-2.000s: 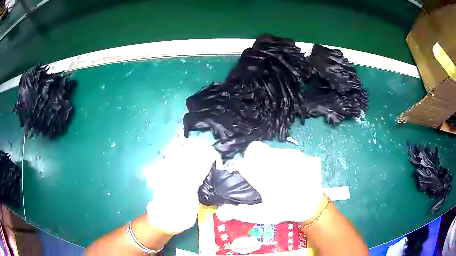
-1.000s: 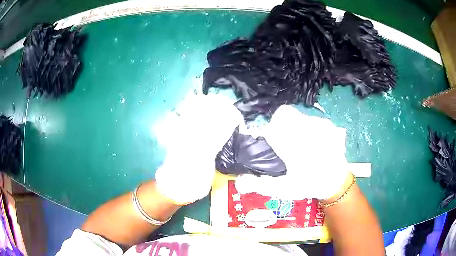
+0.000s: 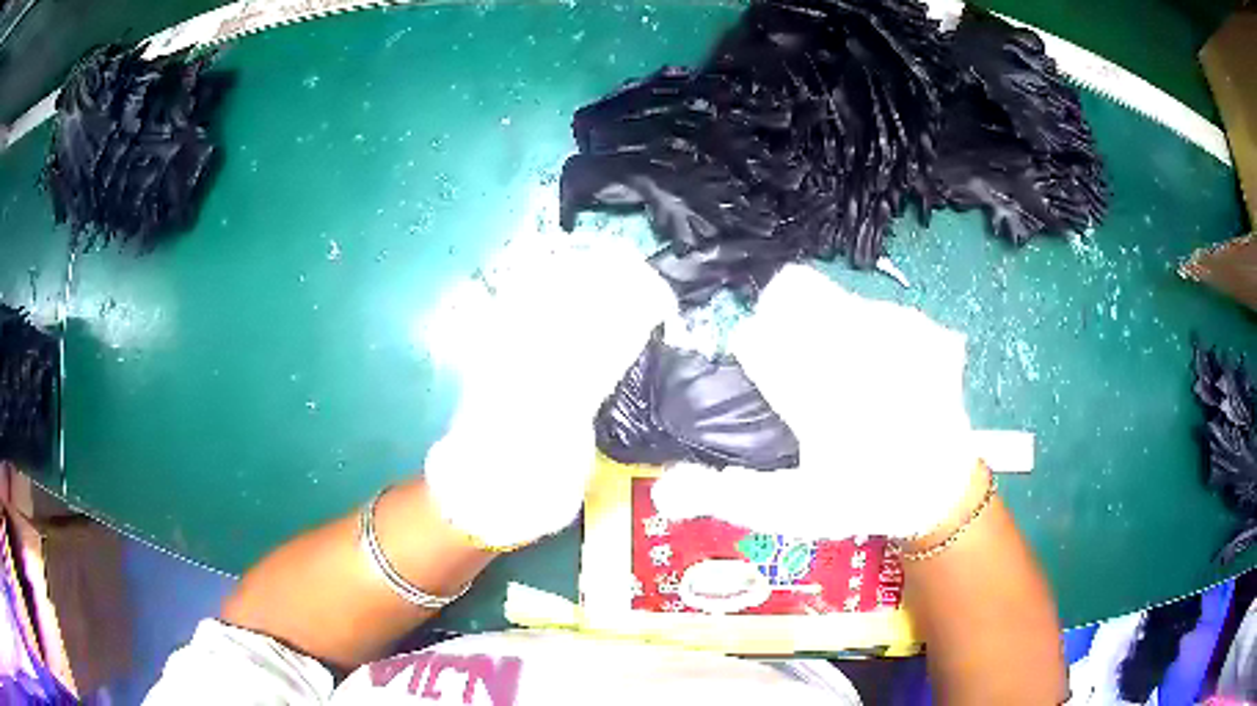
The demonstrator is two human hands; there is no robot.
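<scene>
A black pleated piece (image 3: pixel 710 410) is held between my two white-gloved hands, above the top edge of the red printed card (image 3: pixel 758 572). My left hand (image 3: pixel 552 379) grips its left side and my right hand (image 3: pixel 862 407) grips its right side. Glare washes out both gloves, so single fingers are hard to tell. The card has yellow tape (image 3: pixel 607 531) around it and a pale oval (image 3: pixel 721 585) near its bottom edge. My right hand and wrist cover part of the card.
A large black pile of pleated pieces (image 3: pixel 827 138) lies beyond my hands on the green table (image 3: pixel 317 304). Smaller black bunches lie at far left (image 3: pixel 135 145), left edge (image 3: pixel 25 386) and right edge (image 3: pixel 1227 428). A cardboard box (image 3: pixel 1227 269) shows at right. A pale rail (image 3: pixel 1130 104) curves behind.
The view has tilted down and shifted, so the table's things sit higher and my sleeve and shirt show at the bottom. Both hands still hold the black piece in nearly the same pose.
</scene>
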